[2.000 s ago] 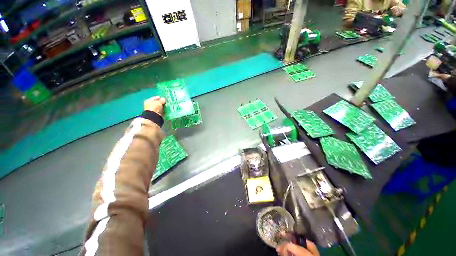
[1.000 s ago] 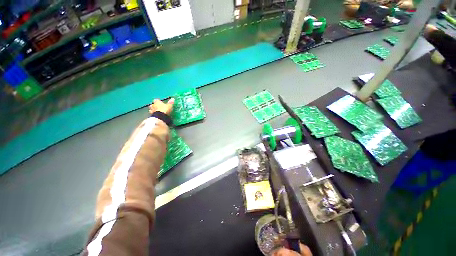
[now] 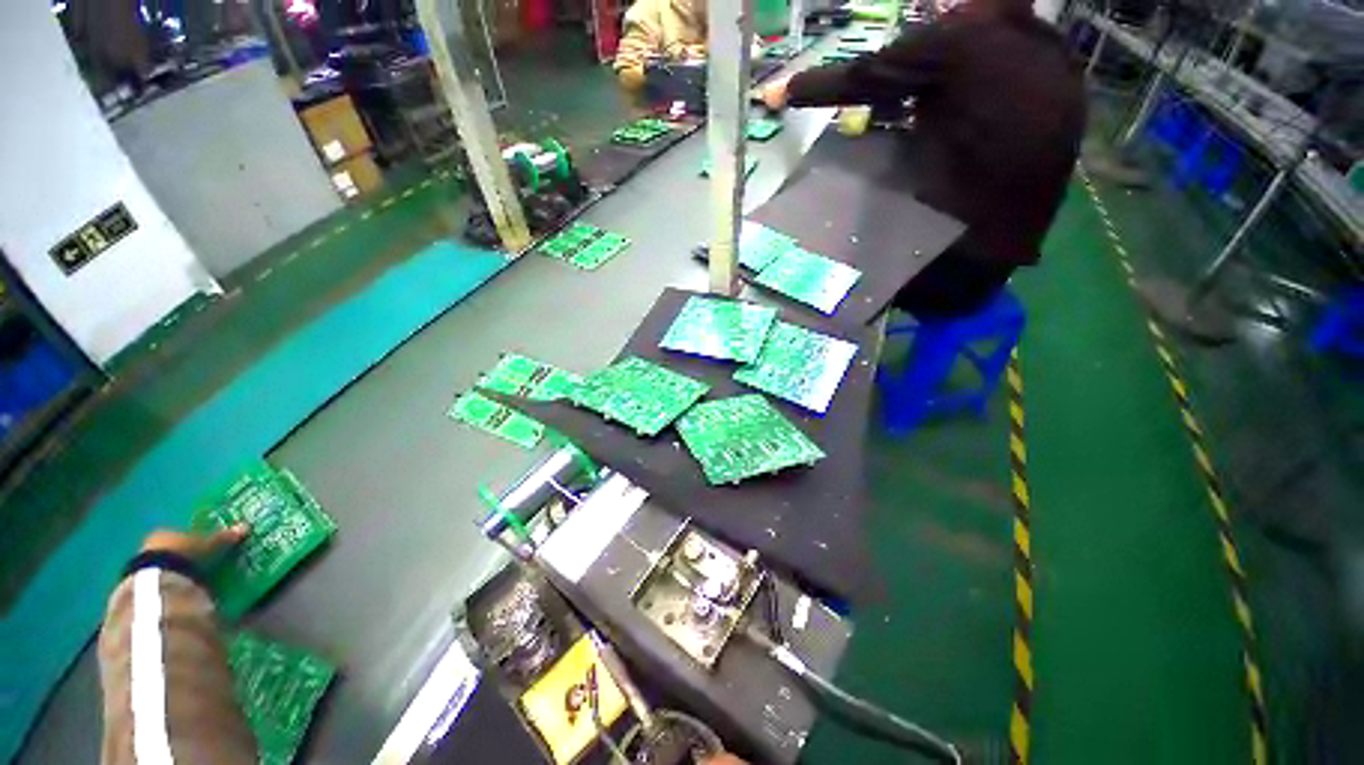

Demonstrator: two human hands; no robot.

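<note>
My left hand [image 3: 198,550] is at the left edge of a green circuit board [image 3: 272,526] over the grey belt, with a finger lying on the board's top. The fingers under the edge are hidden. Another circuit board [image 3: 281,691] lies nearer, partly behind my left sleeve. My right hand [image 3: 724,759] shows only as a sliver at the bottom edge, by the pale round waste cup [image 3: 667,738]; what it holds cannot be seen. The yellow sponge [image 3: 575,700] is beside the cup.
The solder feeder [image 3: 691,595] and its green-ended reel [image 3: 536,490] stand right of the sponge. Several circuit boards [image 3: 745,440] lie on the black surface beyond. A post [image 3: 726,180] rises past them. A person in dark clothes [image 3: 995,120] is near a blue stool [image 3: 957,351].
The view has swung right, so the belt and boards appear further left. My left hand had lowered its board onto another; it is still at the board's edge. My right hand is now almost out of view.
</note>
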